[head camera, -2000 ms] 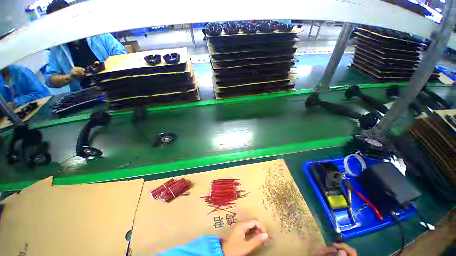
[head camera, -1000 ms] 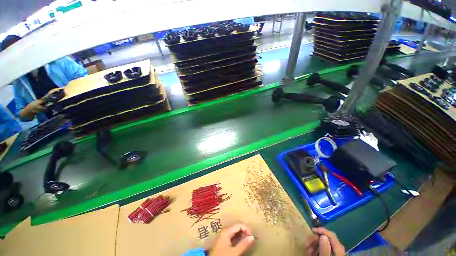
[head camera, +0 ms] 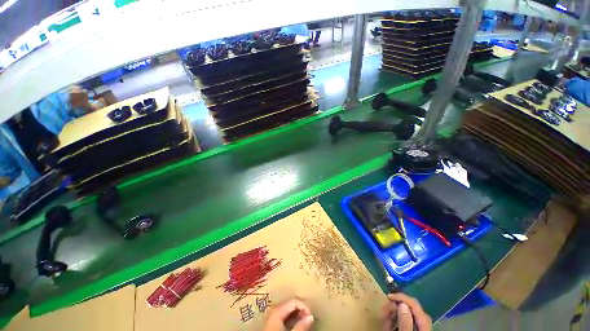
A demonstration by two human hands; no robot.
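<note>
My left hand (head camera: pixel 289 317) is at the bottom edge, partly cut off, over the cardboard sheet (head camera: pixel 213 321). Its fingers are curled with the thumb near them; I cannot tell if they hold something small. My right hand (head camera: pixel 407 315) is closed around a dark pen-like soldering iron (head camera: pixel 391 284) at the sheet's right edge. A loose pile of red wires (head camera: pixel 249 270) lies above the black characters. A bundle of red wires (head camera: pixel 174 288) lies to its left. Fine gold-brown pieces (head camera: pixel 331 258) are scattered to the right.
A blue tray (head camera: pixel 404 277) holds a yellow sponge (head camera: pixel 388 237), red-handled pliers (head camera: pixel 430 230) and a black box (head camera: pixel 451 197). Behind runs a green-edged conveyor (head camera: pixel 278 184) with black headphones (head camera: pixel 48 242). Stacked boards (head camera: pixel 255 90) stand beyond. A person's blue sleeve shows at left.
The view has turned right, so the bench and conveyor have shifted left in the picture. Both hands remain low over the cardboard, the right one still around the iron.
</note>
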